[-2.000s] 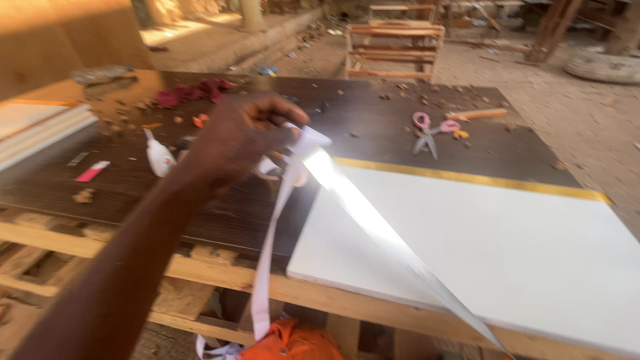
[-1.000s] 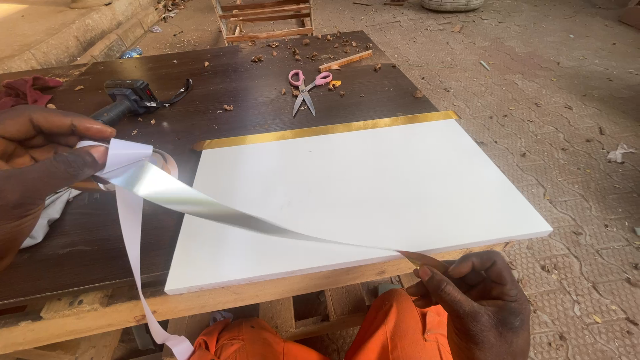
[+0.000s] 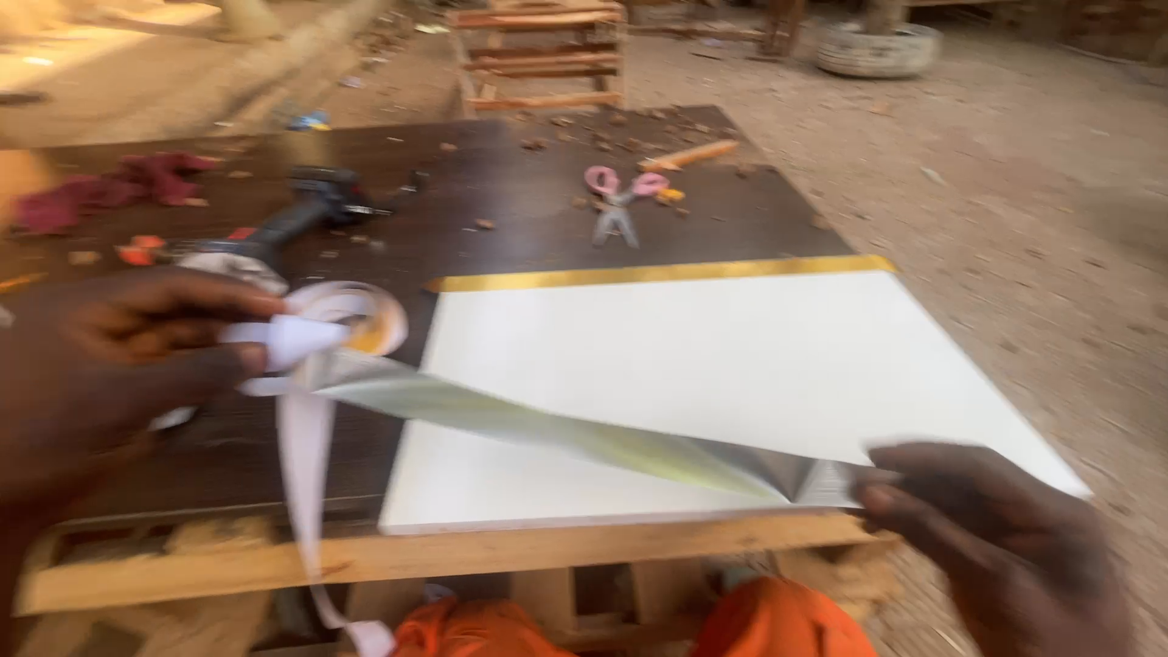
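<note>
My left hand (image 3: pixel 155 365) pinches one end of a shiny silver strip (image 3: pixel 547 429), where a white backing strip (image 3: pixel 304 465) folds away and hangs down past the table edge. The strip's other end is between the thumb and fingers of my right hand (image 3: pixel 976 520). It stretches, slightly twisted, above the near left part of a white panel (image 3: pixel 730 365). Gold edging (image 3: pixel 666 273) runs along the panel's far edge. A roll of strip (image 3: pixel 388 319) lies on the dark table just beyond my left fingers. Motion blur softens both hands.
Pink-handled scissors (image 3: pixel 617 214) lie spread beyond the panel beside a wooden stick (image 3: pixel 691 155). A cordless power tool (image 3: pixel 301 214) and a maroon cloth (image 3: pixel 119 192) are at the left on the dark tabletop (image 3: pixel 511 192). Pallet wood (image 3: pixel 456 554) runs along the near edge.
Two seconds ago only my left hand was in view with the strip; since one second ago my right hand has been holding its other end. The view has shifted left.
</note>
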